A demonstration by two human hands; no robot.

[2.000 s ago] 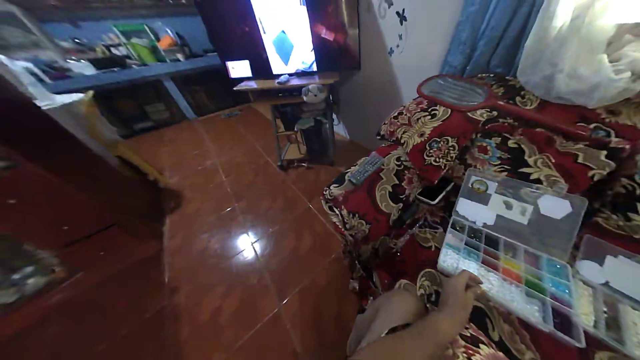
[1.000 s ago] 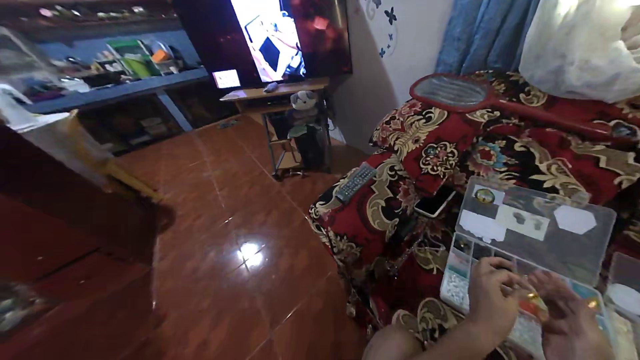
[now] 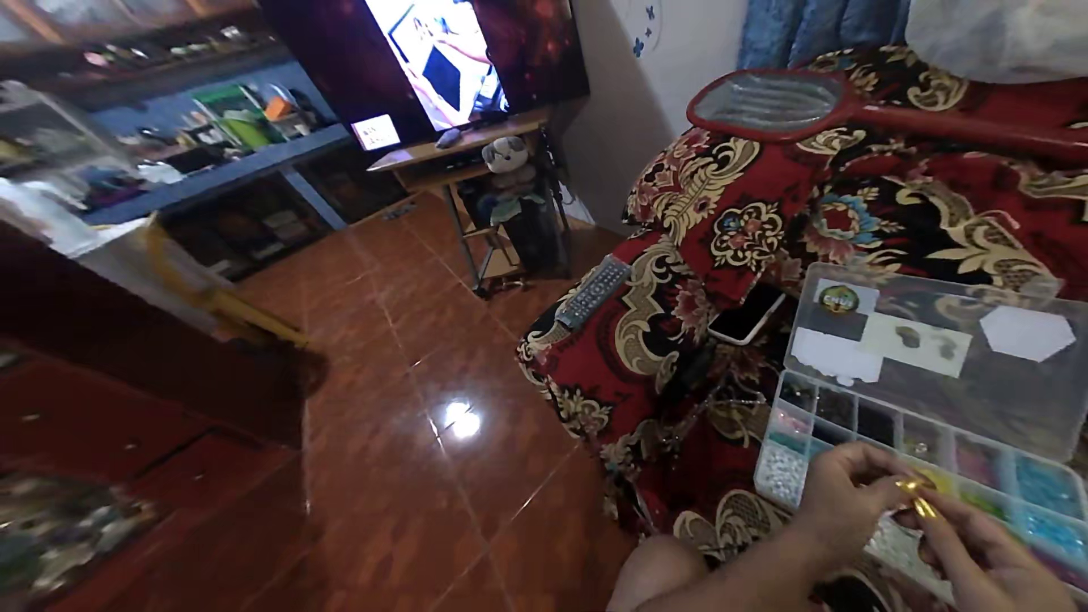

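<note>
My left hand (image 3: 850,489) and my right hand (image 3: 977,540) meet at their fingertips above an open clear plastic bead organizer box (image 3: 769,442). Shiny gold-coloured spots (image 3: 918,497) show where the fingers meet; whether they are nails or a small held piece, I cannot tell. Fingers of both hands are bent and pinched close together. White beads (image 3: 784,476) fill a front compartment left of my hands, and blue beads (image 3: 1054,531) lie in compartments at the right. The raised lid (image 3: 935,399) holds white paper pieces. My hands hide the box's middle.
The box rests on a red patterned sofa cover (image 3: 595,374). Beyond it are a smartphone (image 3: 748,314), a remote control (image 3: 595,293) and a red racket-shaped object (image 3: 769,104). A television (image 3: 544,51) stands over a small wheeled stand (image 3: 472,229) with a stuffed toy (image 3: 507,157).
Two seconds ago only my left hand showed, its fingers in the box's front part. One second ago both hands were over the box; now their fingertips are closer together.
</note>
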